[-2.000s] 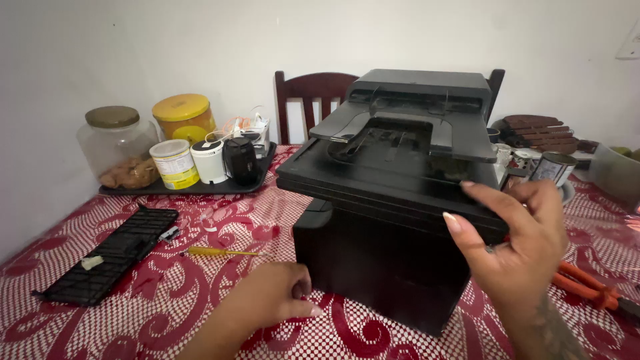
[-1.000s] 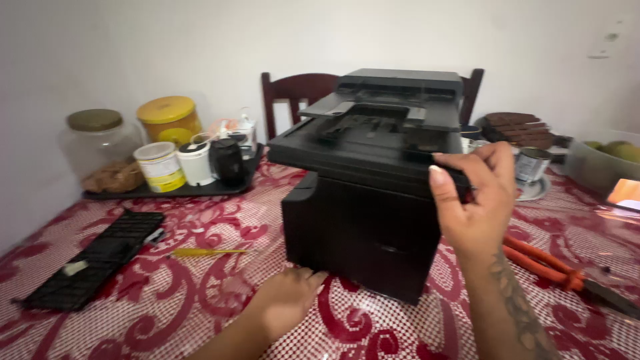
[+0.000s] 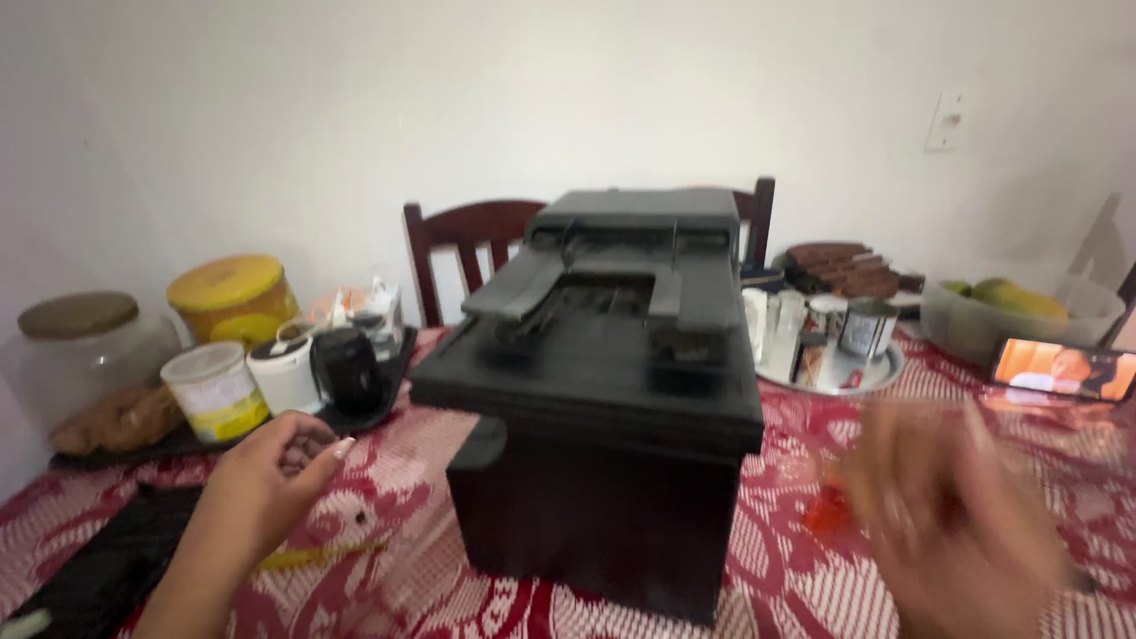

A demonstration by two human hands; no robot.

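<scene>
A black multifunction printer (image 3: 595, 497) stands in the middle of the table, its side facing me. My left hand (image 3: 280, 479) is raised to the left of it, fingers curled and holding nothing, above a yellow-handled screwdriver (image 3: 311, 556) lying on the cloth. On the right, my right hand (image 3: 950, 515) is blurred, apart from the printer; its grip cannot be made out. It partly covers an orange-handled tool (image 3: 827, 508). A black slotted panel (image 3: 120, 559) lies at the lower left, partly behind my left forearm.
At the left, a black tray (image 3: 404, 364) holds jars and tubs. Behind the printer is a wooden chair (image 3: 426, 266). To the right are a round metal tray (image 3: 887, 373) with cans, a plastic bowl of fruit (image 3: 958, 324) and a propped phone (image 3: 1065, 368).
My right hand has left the printer's top edge and moved right. My left hand has risen from the printer's base and moved left. The view has shifted.
</scene>
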